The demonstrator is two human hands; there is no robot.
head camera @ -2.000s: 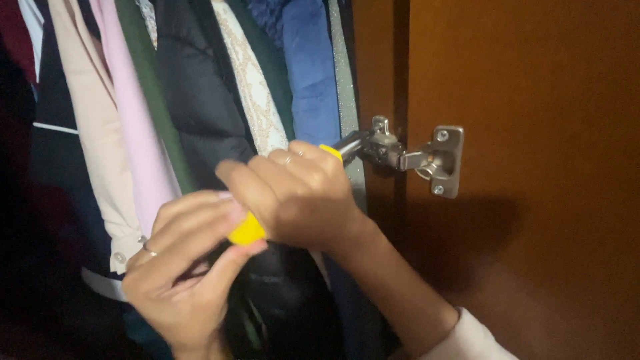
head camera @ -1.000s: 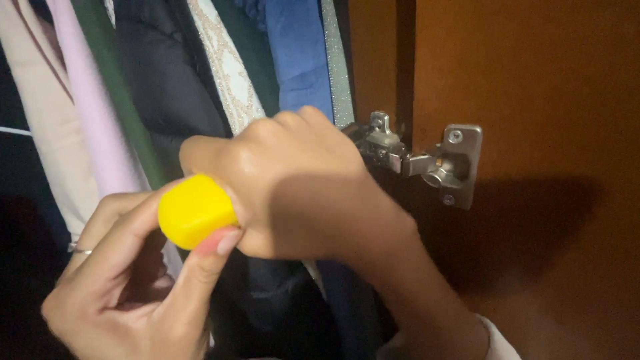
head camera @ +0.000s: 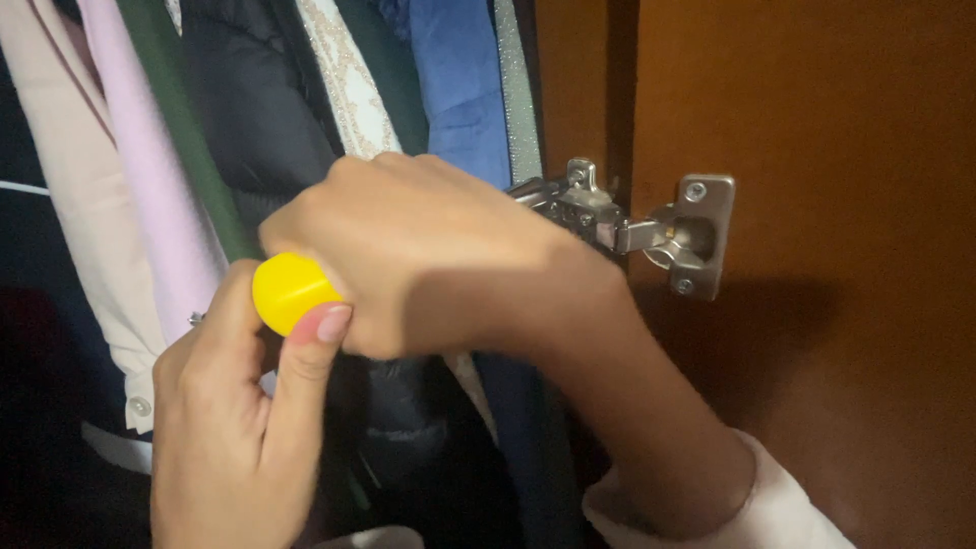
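A yellow screwdriver handle [head camera: 293, 292] shows its rounded butt end between my hands. My right hand [head camera: 427, 252] is wrapped around the handle, the back of the hand toward me. With thumb and fingers, my left hand [head camera: 244, 381] pinches the butt end. Past my right hand, a metal shaft [head camera: 536, 192] points at a metal cabinet hinge [head camera: 598, 210] on the wooden frame; whether its tip sits in a screw cannot be seen. The hinge's cup plate [head camera: 703, 236] is fixed to the wooden door with screws.
Hanging clothes fill the wardrobe at the left and centre, among them a pale pink shirt [head camera: 69, 191], a black padded jacket [head camera: 252, 91] and a blue garment [head camera: 461, 91]. The brown wooden door [head camera: 839, 152] stands at the right, with a shadow on it.
My right hand has turned on the handle, so its back now faces me and hides more of the shaft. My left hand stays at the butt end. The view has come closer.
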